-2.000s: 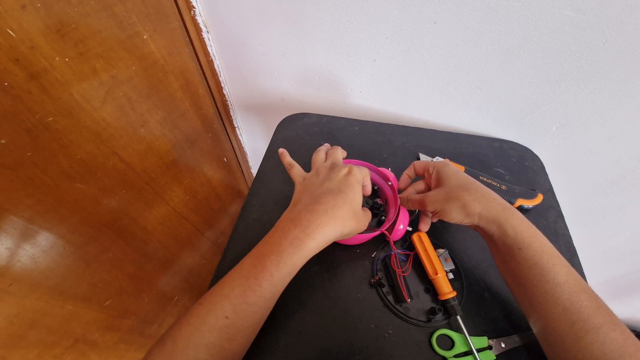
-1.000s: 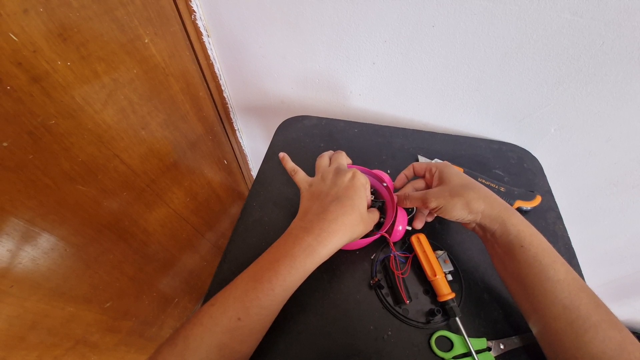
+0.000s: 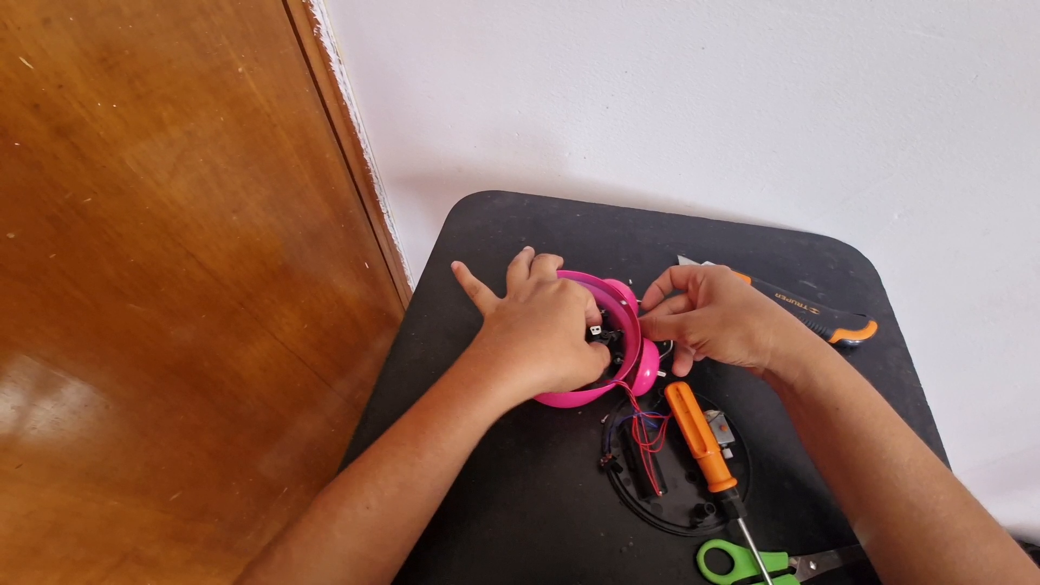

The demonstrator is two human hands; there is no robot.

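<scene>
A round pink plastic clock housing (image 3: 573, 398) with pink bells (image 3: 647, 367) on its right side lies on the black table. My left hand (image 3: 540, 325) grips it from the left, with thumb and index finger reaching inside among dark parts and a small white connector (image 3: 595, 331). At the housing's right side, between the bells, my right hand (image 3: 699, 317) has its fingertips pinched; whatever they hold is hidden. Red and blue wires (image 3: 646, 426) run from the housing to a round black back cover (image 3: 674, 508), across which an orange-handled screwdriver (image 3: 700, 439) lies.
A black and orange Truper utility knife (image 3: 800, 305) lies behind my right wrist, its blade showing at the left. Green-handled scissors (image 3: 743, 561) sit at the near right, under the screwdriver shaft. Behind the black table (image 3: 487, 504) stands a white wall, with a wooden door (image 3: 179, 244) at left.
Both hands stay at the pink housing. My left thumb and index finger have shifted slightly inside it, and a small white connector now shows between them.
</scene>
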